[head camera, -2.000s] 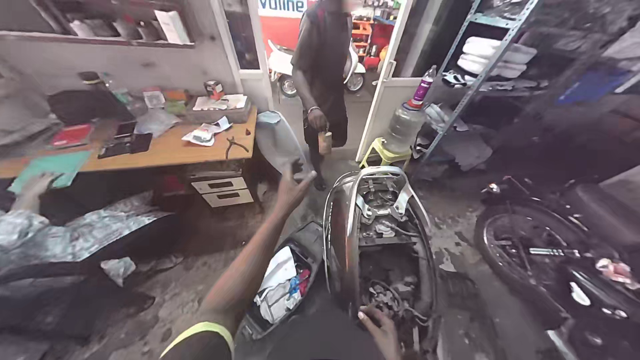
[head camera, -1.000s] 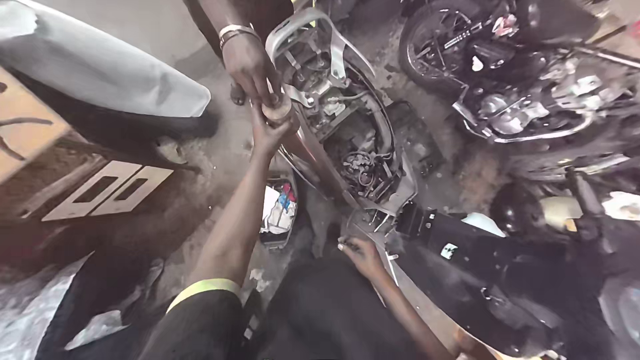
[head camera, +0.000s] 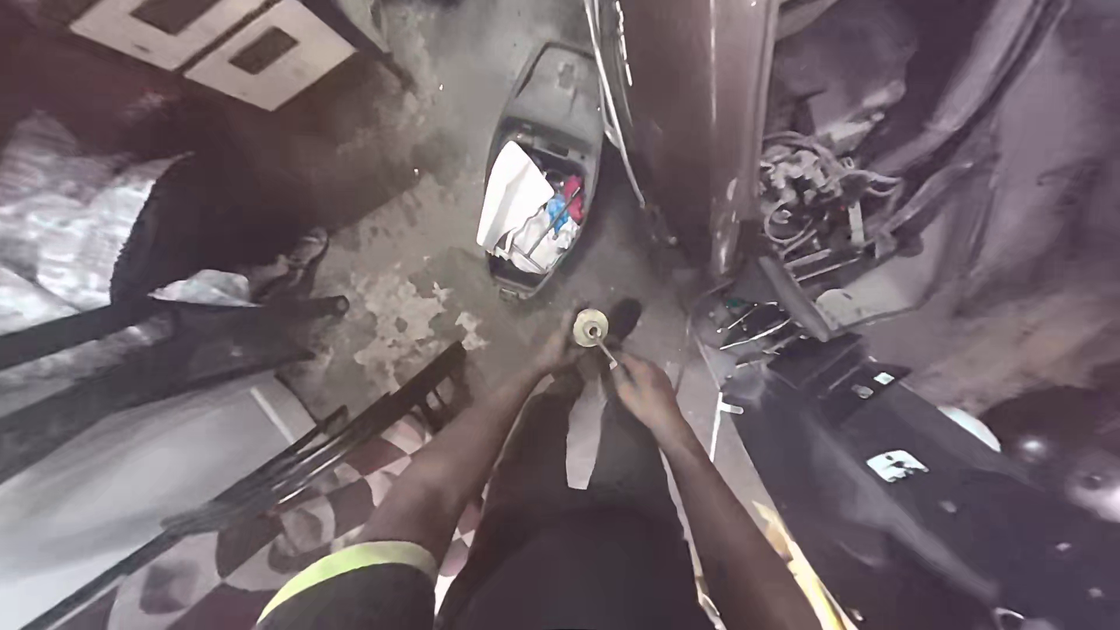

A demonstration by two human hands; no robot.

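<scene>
A small round pale container (head camera: 591, 327) with a dark opening at its middle is held by my left hand (head camera: 558, 346), whose fingers wrap its left side. My right hand (head camera: 643, 385) grips a thin light-coloured stick or tool (head camera: 605, 352), its tip at the container's opening. Both hands are low, in front of my knees. What the container is made of and holds cannot be told.
A scooter's underseat bin (head camera: 560, 96) holding papers and cloths lies on the floor ahead. To the right is a scooter body (head camera: 682, 114) with exposed wiring (head camera: 801, 179). A black seat (head camera: 840, 437) is at right, a checkered surface (head camera: 332, 516) at lower left.
Another person's hand was at the round container with my left hand; now only my hands are at it. My right hand has come to it with a thin tool. The view has tilted down.
</scene>
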